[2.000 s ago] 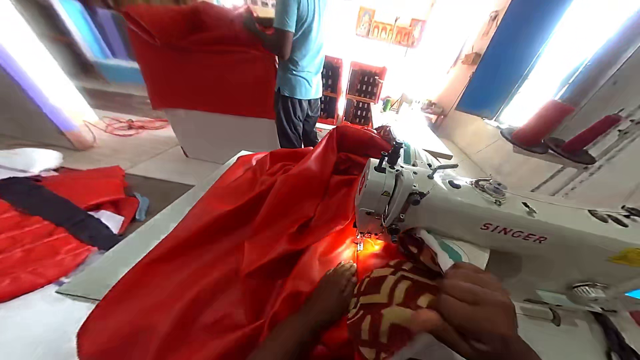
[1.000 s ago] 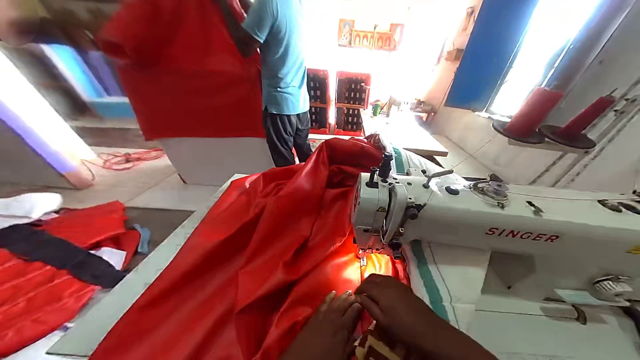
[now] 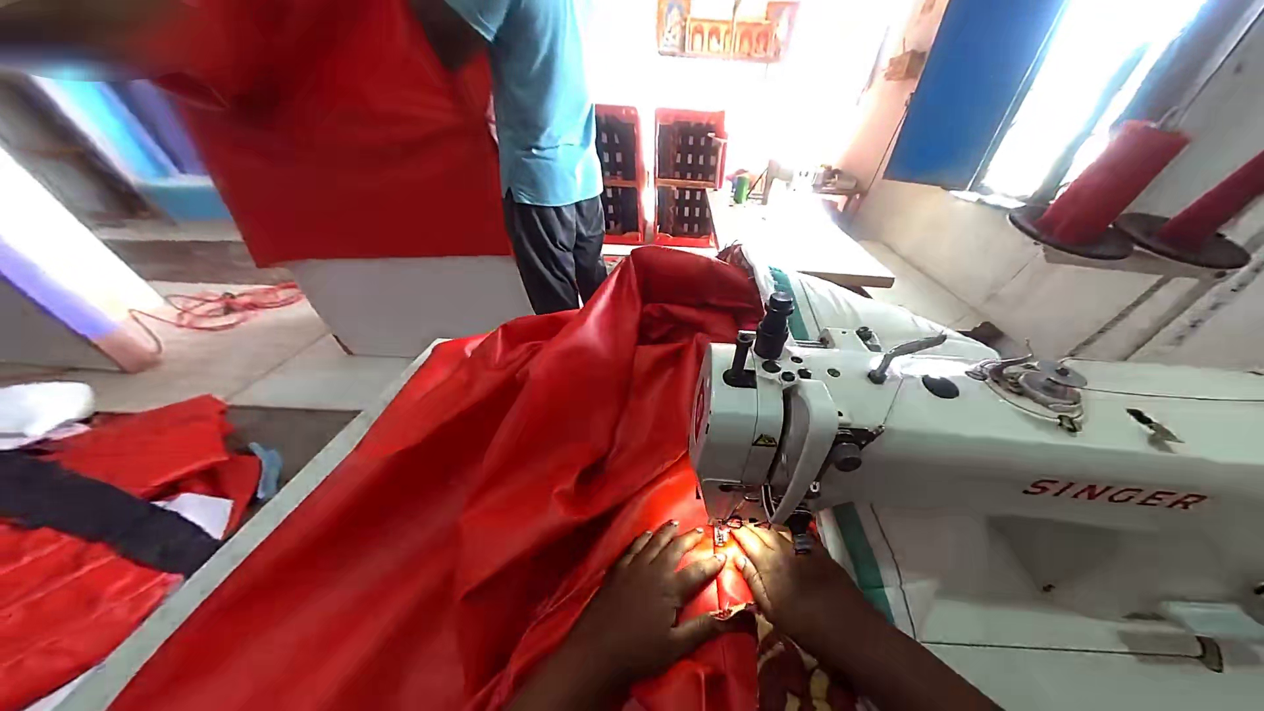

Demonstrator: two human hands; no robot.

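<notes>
A Singer sewing machine (image 3: 948, 434) stands at the right, its lamp lighting the presser foot (image 3: 720, 534). Glossy red fabric (image 3: 464, 474) runs under the foot and lies in folds over the table to the left. My left hand (image 3: 647, 592) lies on this fabric just left of and below the foot, fingers spread. On the other side, my right hand (image 3: 790, 583) presses flat on the red fabric, its fingertips close to the foot. Between my hands a fabric edge shows. Patterned brown and cream cloth (image 3: 790, 676) is partly hidden below my right wrist.
Red thread cones (image 3: 1111, 188) stand at the upper right. A person in a blue shirt (image 3: 548, 99) handles a large red sheet (image 3: 346, 148) beyond the table. Red, black and white cloths (image 3: 128, 474) lie at the left, past the table edge (image 3: 267, 504). White and green cloth (image 3: 869, 563) lies beside the machine.
My right hand has moved left from the patterned cloth to the red fabric by the foot. Both hands, close together a second ago, are now apart on either side of the foot.
</notes>
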